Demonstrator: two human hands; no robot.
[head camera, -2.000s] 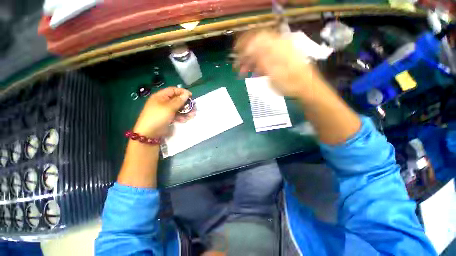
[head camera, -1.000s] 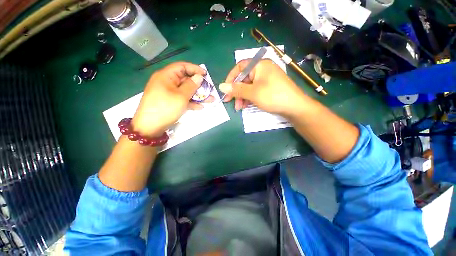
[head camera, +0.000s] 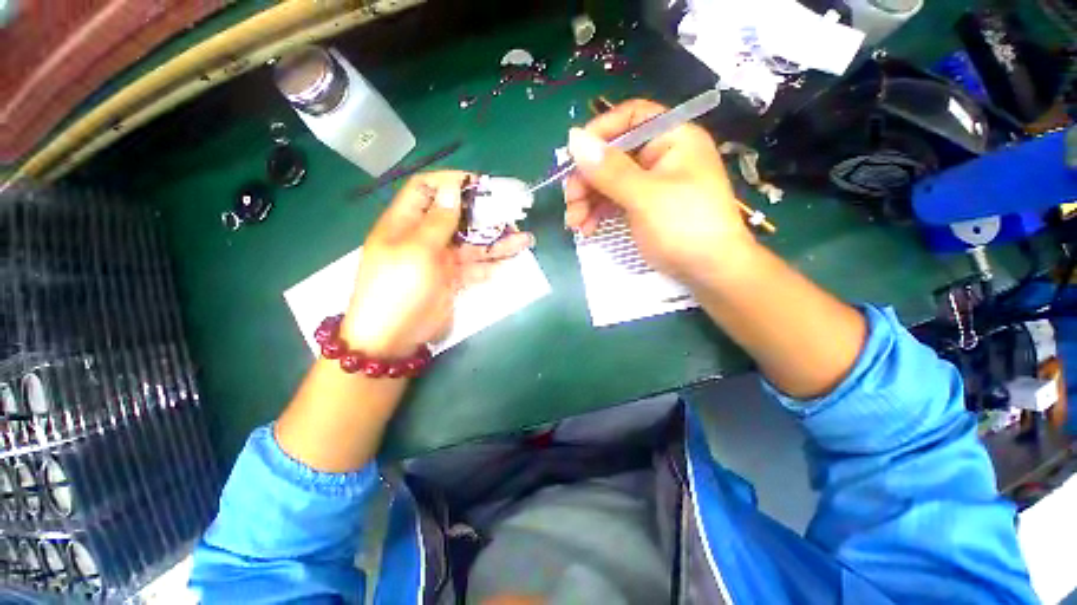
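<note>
My left hand (head camera: 413, 254) holds a round watch head (head camera: 490, 213) between thumb and fingers, above the blank white paper (head camera: 343, 293). The face looks white in glare, with a dark rim. My right hand (head camera: 661, 189) grips slim silver-grey tweezers (head camera: 667, 122). Their tip points left and down, at the right edge of the watch head; I cannot tell if it touches or if a small part is in it. The lined sheet (head camera: 620, 281) lies partly under my right hand.
A whitish bottle (head camera: 364, 128) stands at the back left, a thin black stick (head camera: 408, 169) by it. Two small black rounds (head camera: 252, 203) lie left. Watch trays (head camera: 106, 296) stack far left. Crumpled white tissue (head camera: 768, 45), a black round-bodied item (head camera: 874, 166) and a blue bar (head camera: 1004, 183) are right.
Since two seconds ago, my right hand has come down from the back of the bench. In the last second, the tweezers have tilted flatter and the watch head shows a whiter face.
</note>
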